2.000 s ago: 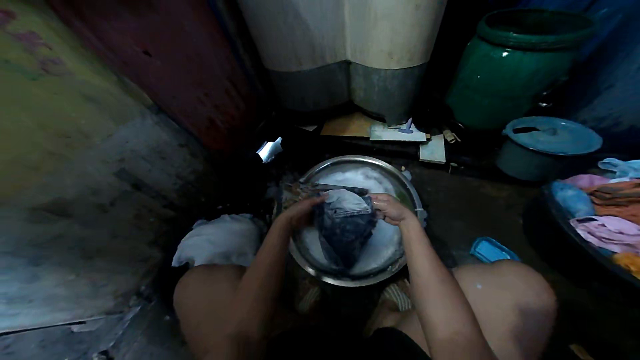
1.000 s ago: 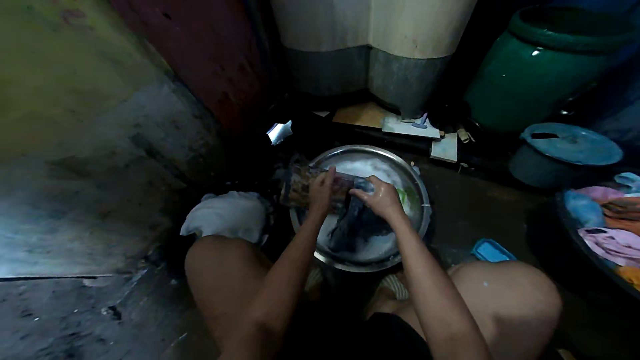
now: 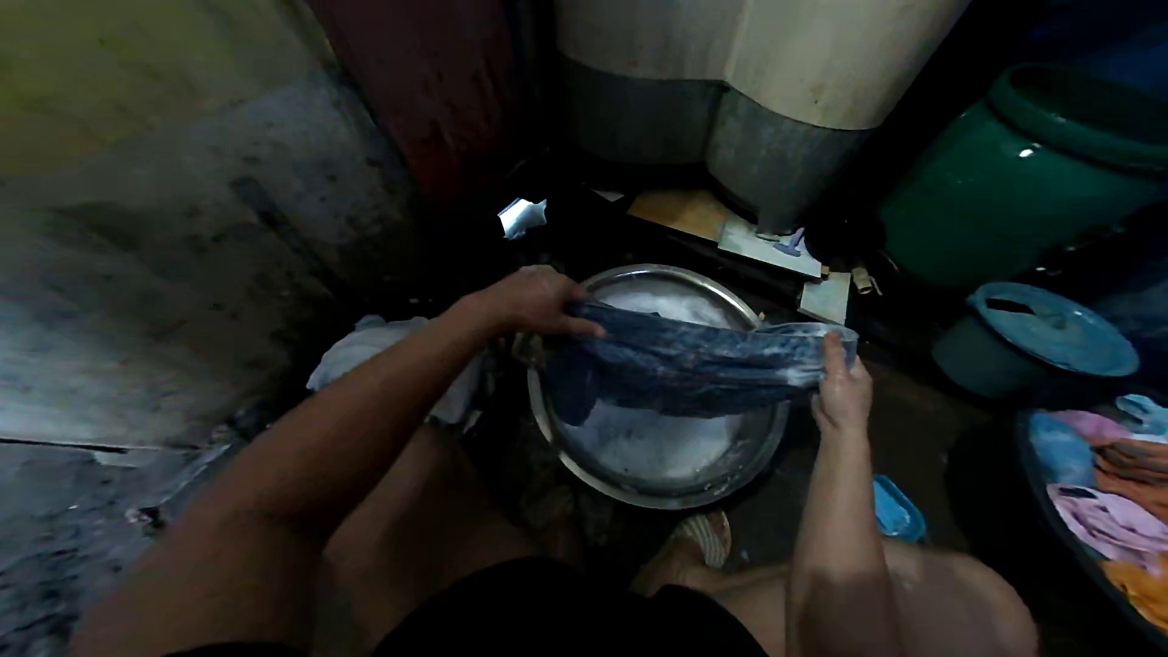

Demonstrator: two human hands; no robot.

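A wet dark blue garment [image 3: 693, 360] is stretched sideways over a round metal basin [image 3: 657, 497]. My left hand [image 3: 547, 301] grips its left end above the basin's upper left rim. At the other end, my right hand [image 3: 841, 388] holds the paler edge, just beyond the right rim. Whitish suds [image 3: 662, 443] lie in the basin, showing above and below the cloth. Part of the garment hangs down near its left end, and some patterned cloth shows by the basin's left rim, partly hidden.
White cloth [image 3: 365, 351] lies left of the basin. To the right are a blue plastic tray [image 3: 897, 511], a lidded bucket [image 3: 1049, 333], a green barrel [image 3: 1022, 182] and a dark tub [image 3: 1049, 493] of colored clothes. Flat boards [image 3: 766, 248] lie behind.
My hands have moved apart, left hand to the left and right hand to the right. The garment, bunched between them before, is now spread out lengthwise.
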